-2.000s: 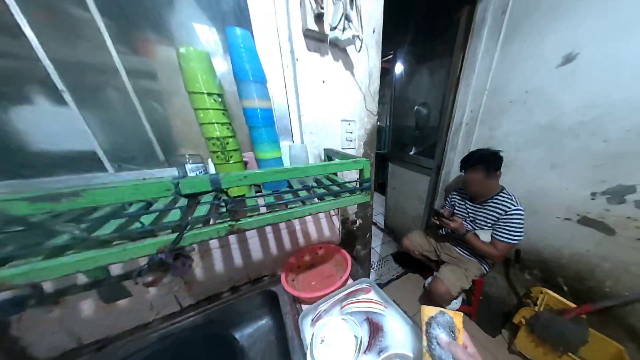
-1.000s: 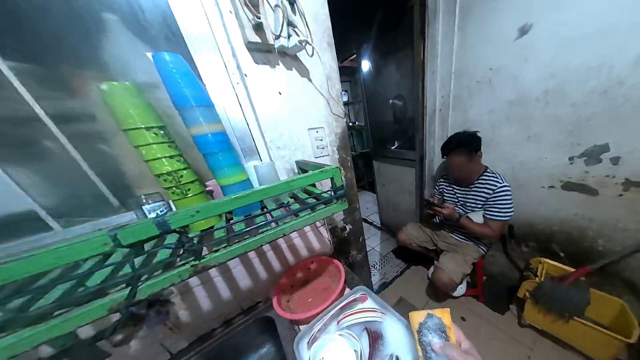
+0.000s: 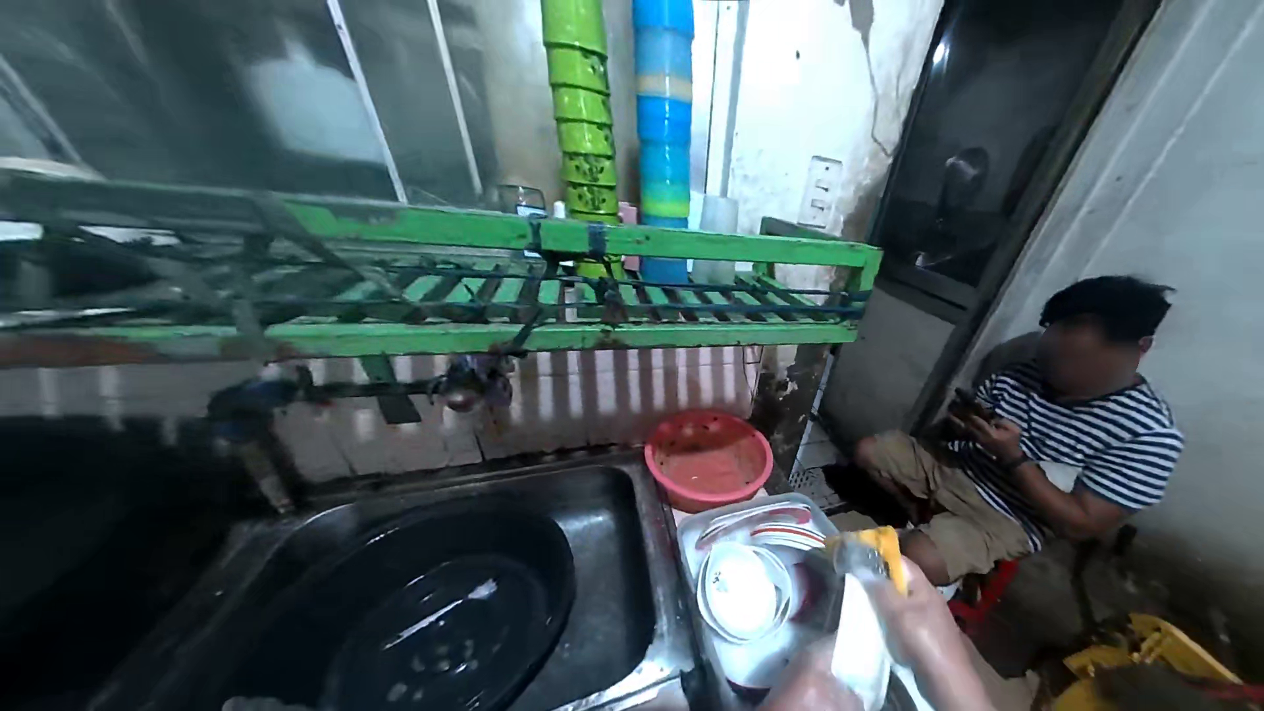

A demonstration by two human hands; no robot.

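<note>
My right hand (image 3: pixel 918 602), at the lower right, grips a yellow sponge (image 3: pixel 882 546) with a grey scouring pad on it. Just left of it, my left hand (image 3: pixel 815 681) holds a white dish (image 3: pixel 861 637), which looks narrow and tilted and lies against the sponge. Both hands are over a rectangular tub (image 3: pixel 703 523) that holds white bowls (image 3: pixel 743 591) and plates with red rims (image 3: pixel 788 534).
A steel sink (image 3: pixel 617 553) holds a black basin (image 3: pixel 558 563) of water. Behind the tub stands a red basin (image 3: pixel 709 464). A green rack (image 3: pixel 691 341) bears stacked green cups (image 3: pixel 585 109) and blue cups (image 3: pixel 664 128). A seated person (image 3: pixel 1076 425) is at right, near a yellow bucket (image 3: pixel 1175 652).
The view has swung left and down. My left hand and the white dish have come into sight, and the sponge, seen beside the tub's dishes before, is now against that dish.
</note>
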